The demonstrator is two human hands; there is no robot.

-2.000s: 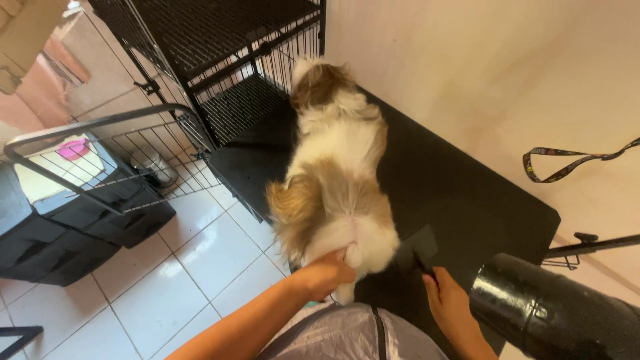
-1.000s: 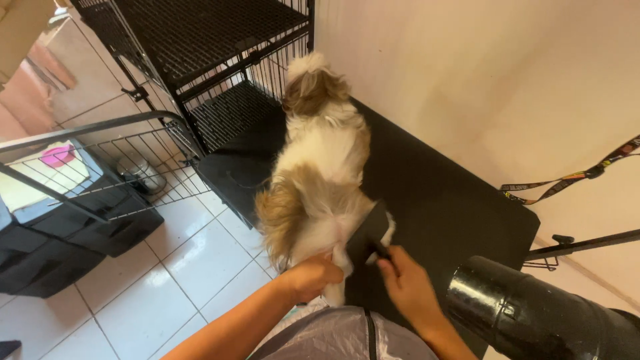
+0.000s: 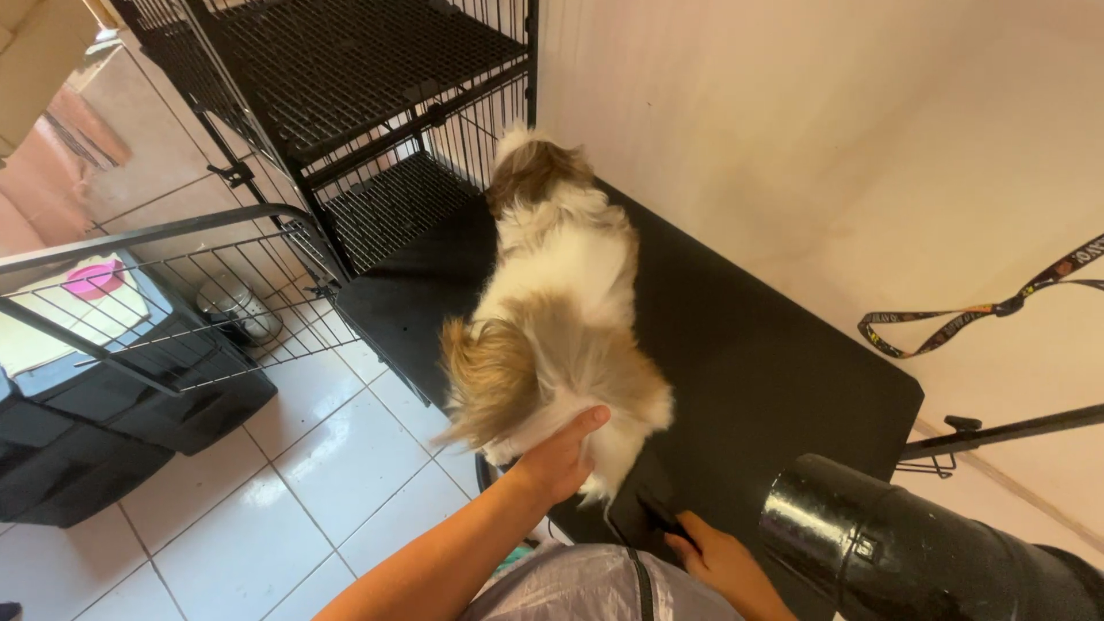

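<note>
A white and brown long-haired dog stands on a black grooming table, its rump toward me and its head toward the cage. My left hand grips the fur or a hind leg at its rear; which one I cannot tell. Low at the table's near edge, my right hand holds the handle of a black slicker brush, whose dark head lies just beside the dog's hind leg and blends with the tabletop. Brown hair on the left of the rump is blown outward.
A black dryer nozzle points in from the lower right, near my right hand. Behind the dog stands a black wire cage with its door swung out at left. Dark bins stand on the tiled floor. A patterned grooming loop hangs at right.
The brush has moved off the dog's rump, down and to the right, with my right hand. My left hand remains at the dog's rear.
</note>
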